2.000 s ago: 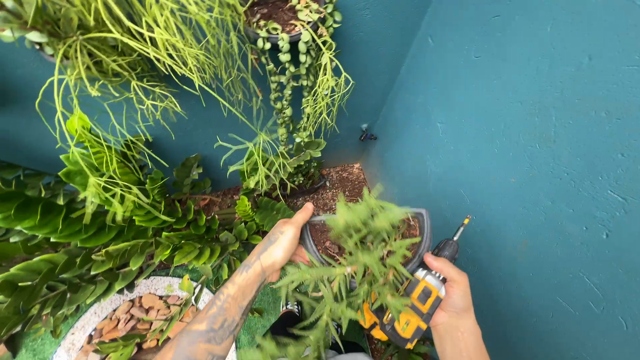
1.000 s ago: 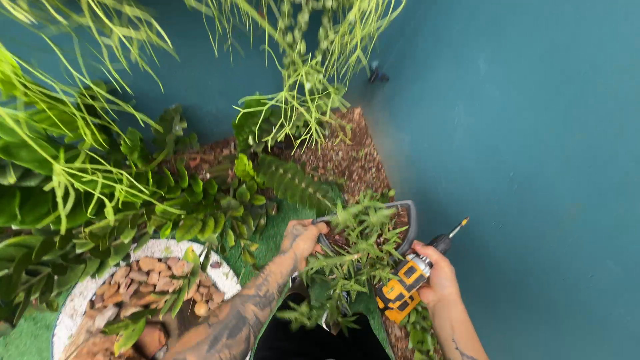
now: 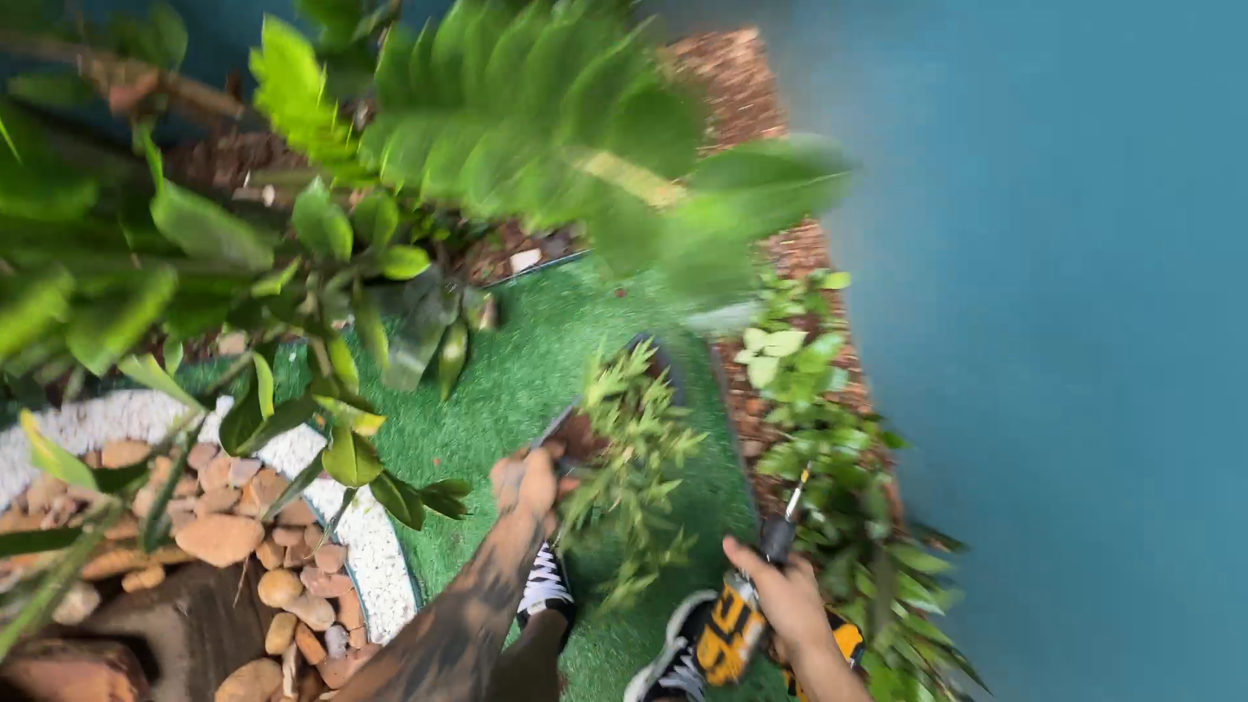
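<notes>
My left hand [image 3: 526, 487] grips the left rim of a dark plant pot [image 3: 575, 434], which holds soil and a leafy green plant [image 3: 634, 458] that spills over its near side. My right hand [image 3: 785, 595] is closed around a yellow and black cordless drill [image 3: 733, 624], its bit pointing up and away from me. The drill is to the right of the pot and apart from it. The pot is over green artificial turf, and the plant's leaves hide much of it.
A blue wall [image 3: 1063, 341] rises at the right, with a mulch bed [image 3: 736, 83] and leafy plants along its foot. Large blurred fronds [image 3: 546, 127] reach across the top. Left are river stones [image 3: 219, 539] inside a white gravel ring [image 3: 380, 556]. My sneakers [image 3: 546, 585] are on the turf.
The pot was held close to the drill and now is apart from it, in my left hand alone. The view has turned down and left, away from the hanging plants.
</notes>
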